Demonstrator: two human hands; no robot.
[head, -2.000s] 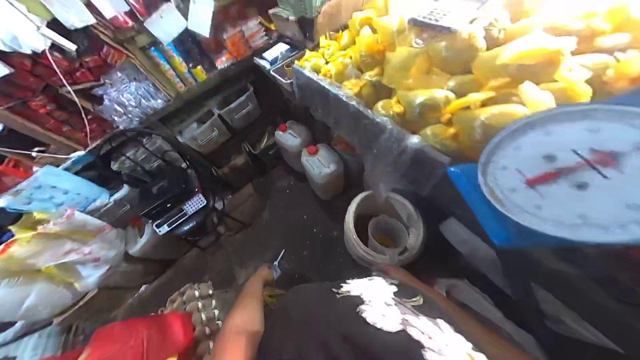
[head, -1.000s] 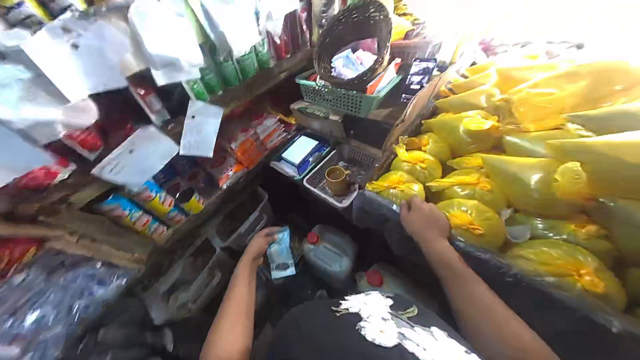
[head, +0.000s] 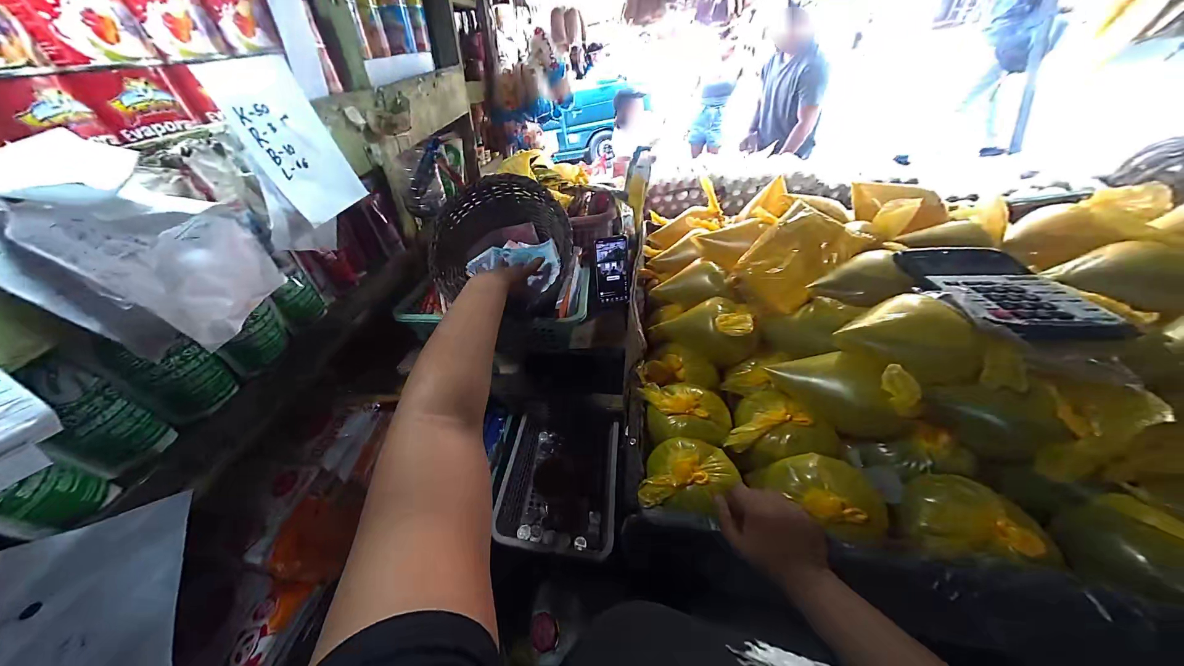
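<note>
My left hand (head: 520, 274) reaches into a dark woven basket (head: 453, 222), its fingers on light blue banknotes (head: 527, 254) there; whether it grips them is unclear. The basket lies tipped toward me on a green plastic tray (head: 421, 319). My right hand (head: 772, 527) rests at the near edge of the heap, against a knotted yellow plastic bag (head: 689, 472); its fingertips are partly hidden. Between my arms sits a dark plastic basket (head: 610, 518) with coins (head: 550, 536) in it.
Many filled yellow bags (head: 832, 388) cover the right side, with a calculator (head: 1017, 291) on top. A smartphone (head: 611, 268) stands beside the woven basket. Shelves of packets and cans (head: 88, 407) line the left. A person (head: 791, 88) stands beyond the bags.
My left hand has moved forward from above the jugs into the woven basket. My right hand is still by the yellow bags. The view has swung up toward the street.
</note>
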